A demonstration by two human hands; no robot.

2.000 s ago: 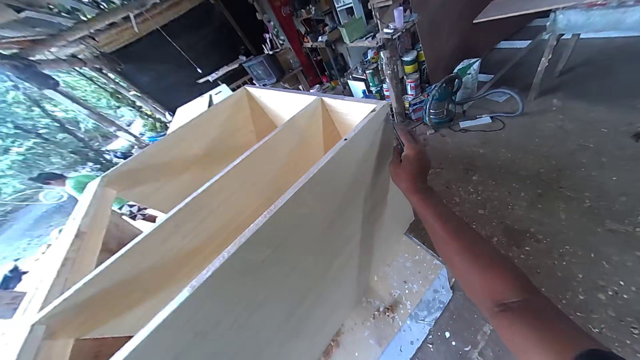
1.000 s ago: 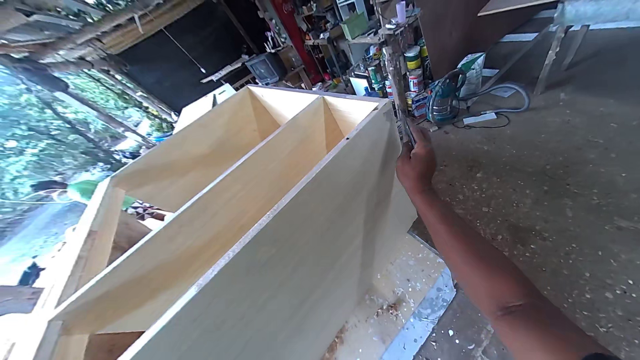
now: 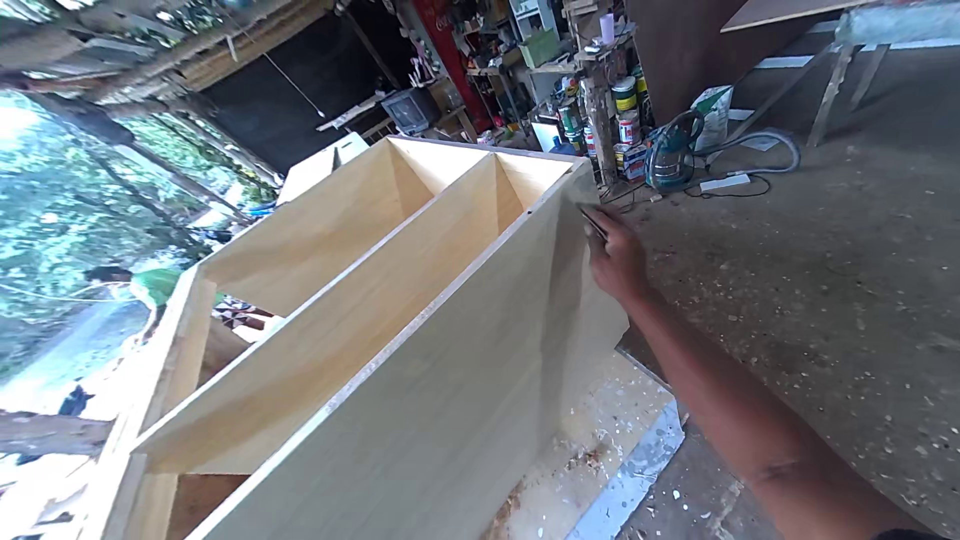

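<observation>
A large open plywood cabinet carcass with inner divider panels lies on a stained worktable. My right hand is at the far right corner of its outer side panel. Between the fingers is a small dark, thin tool, too small to name, with its tip at or close to the panel face. The cabinet's pale edge strip runs from the near left to that corner, and a small dark spot shows near it. My left hand is out of view.
Behind the far corner are a wooden post, stacked paint cans and a teal vacuum cleaner with its hose on the floor. A trestle stands at the upper right. Another person in green is beyond the cabinet's left side.
My right hand has moved from beyond the cabinet's far corner edge onto or close to the outer face of the side panel, with the thin tool still in its fingers.
</observation>
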